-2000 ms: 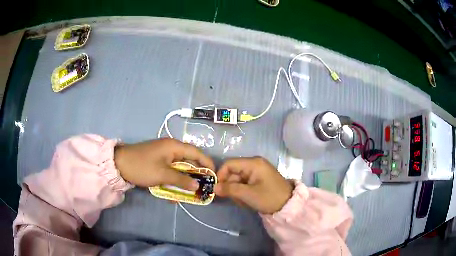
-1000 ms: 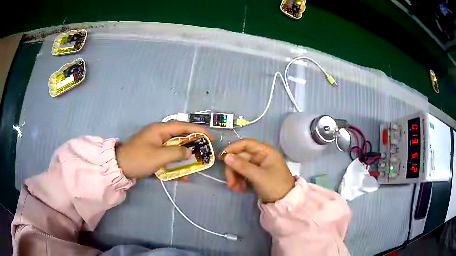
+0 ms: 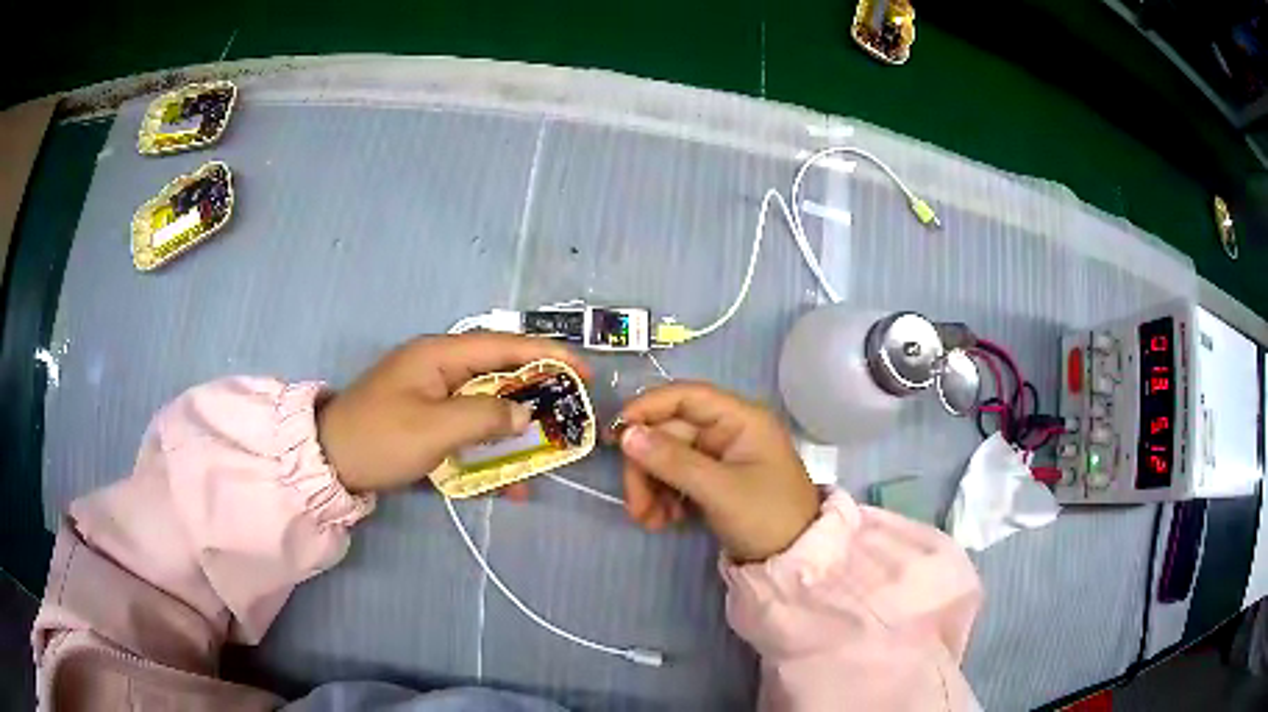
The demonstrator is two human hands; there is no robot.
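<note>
My left hand (image 3: 417, 417) holds an open cream-yellow device housing (image 3: 480, 477) with its inside facing up, the thumb on the board area. A dark circuit board (image 3: 563, 412) sits at its right end and a silvery-white battery cell (image 3: 501, 449) beside it. My right hand (image 3: 709, 466) is just right of the housing, not touching it, thumb and forefinger pinching a tiny tip, the test lead plug. A thin white cable (image 3: 584, 490) runs between the hands. A USB tester (image 3: 616, 328) with a lit screen lies behind the hands.
Two open housings (image 3: 182, 217) lie at the far left; two more are on the green conveyor (image 3: 668, 35). A solvent bottle (image 3: 834, 376), white tissue (image 3: 1001, 494), grey-green block (image 3: 897, 492) and power supply (image 3: 1119, 403) stand right. A loose white plug (image 3: 644, 657) lies near me.
The housing has been raised away from me and tilted, and my right hand has come away from its board end. The conveyor housing at the top has moved right.
</note>
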